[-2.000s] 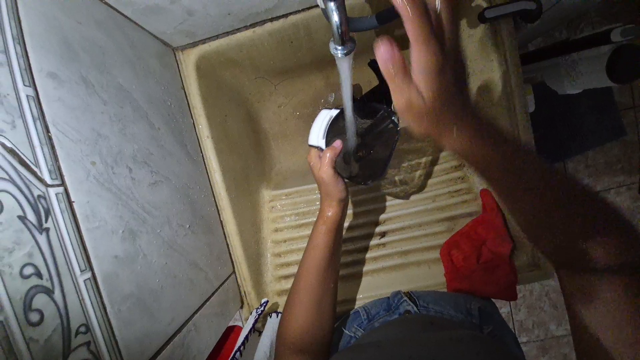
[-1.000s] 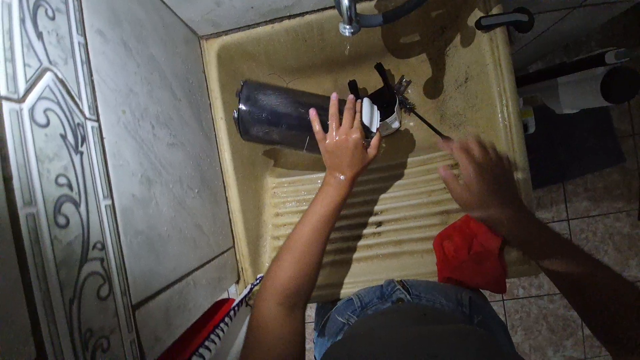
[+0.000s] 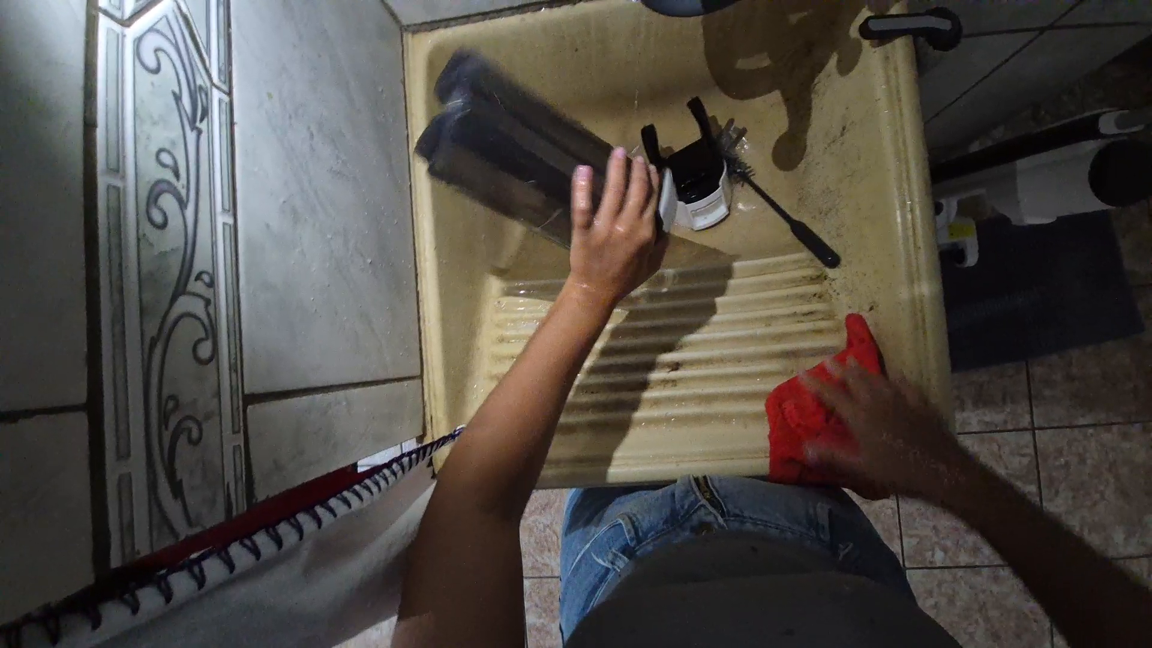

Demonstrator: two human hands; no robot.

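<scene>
My left hand [image 3: 616,229] rests on the white-edged end of a dark, translucent container [image 3: 531,148], which lies slanted in the beige laundry sink [image 3: 909,225] and is blurred; whether its fingers grip it cannot be told. Just right of that hand is a black and white plastic part [image 3: 698,184] with two black prongs. Beside the part lies a thin black-handled bottle brush [image 3: 792,223], bristles toward the part. My right hand [image 3: 868,423], blurred, is over a red cloth [image 3: 801,418] at the sink's near right edge, fingers spread; contact with the cloth cannot be made out.
A ribbed washboard slope [image 3: 666,360] forms the near part of the sink. A tiled wall [image 3: 324,198] borders it on the left. At the top edge a dark faucet part [image 3: 688,5] shows. A white cloth with dark edge stitching [image 3: 297,576] hangs at lower left.
The water that ran from the faucet two seconds ago had dwindled to drips a second ago. My right hand has left the brush and moved to the red cloth. The container has tilted under my left hand.
</scene>
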